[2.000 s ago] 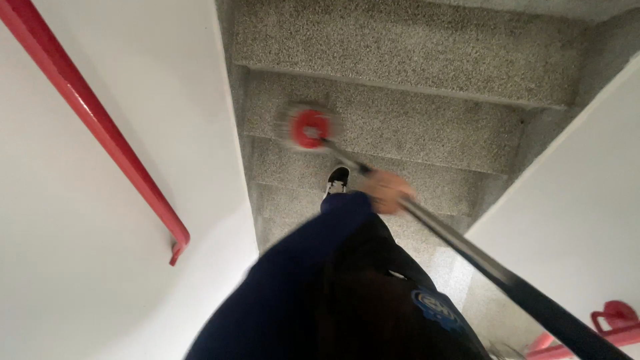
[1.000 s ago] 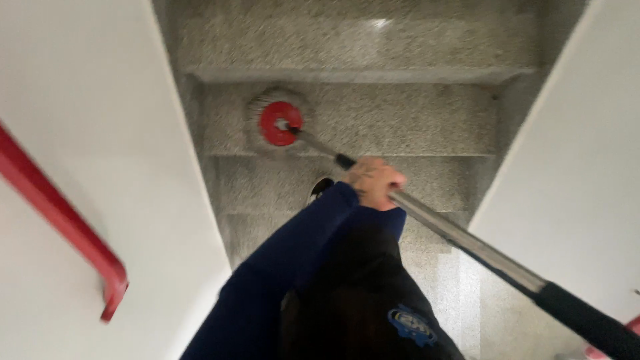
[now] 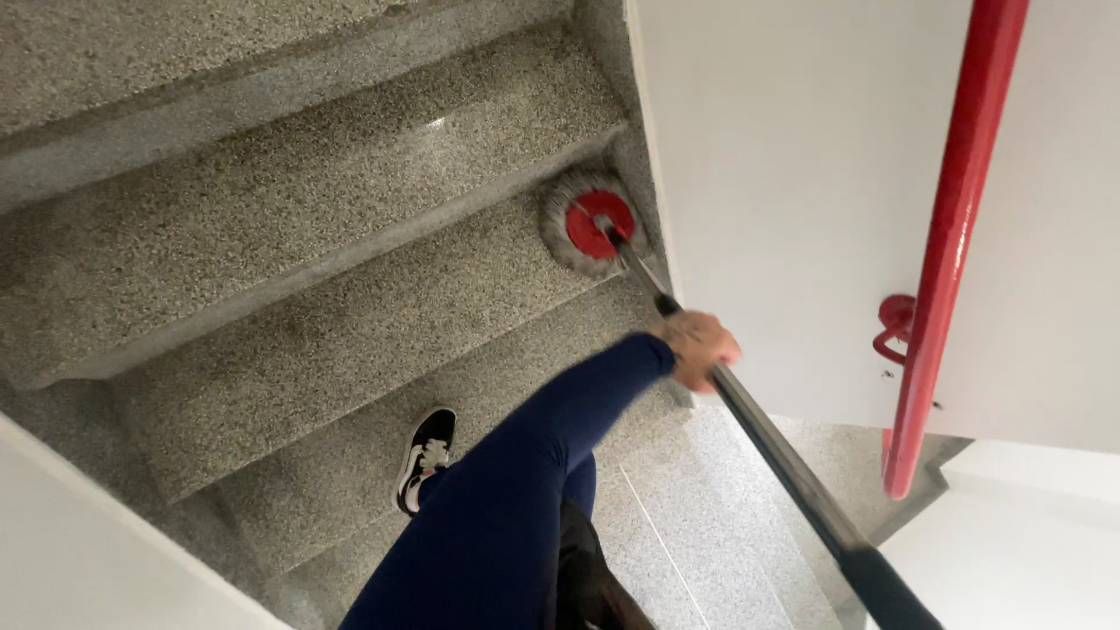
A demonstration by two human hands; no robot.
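My left hand, in a dark blue sleeve, is closed around the metal pole of a mop. The pole slants from the lower right, where it has a black grip, up to the mop head. That head, a red disc ringed by grey strands, lies on a speckled stone stair step, at its right end beside the wall. My right hand is out of view.
Further steps rise above. A black and white shoe stands on a lower step. The white wall at right carries a red handrail. A tiled floor lies below.
The mop head has moved from the left part of a step to the right end, against the wall. My left hand has stayed on the pole. The view has swung to the right.
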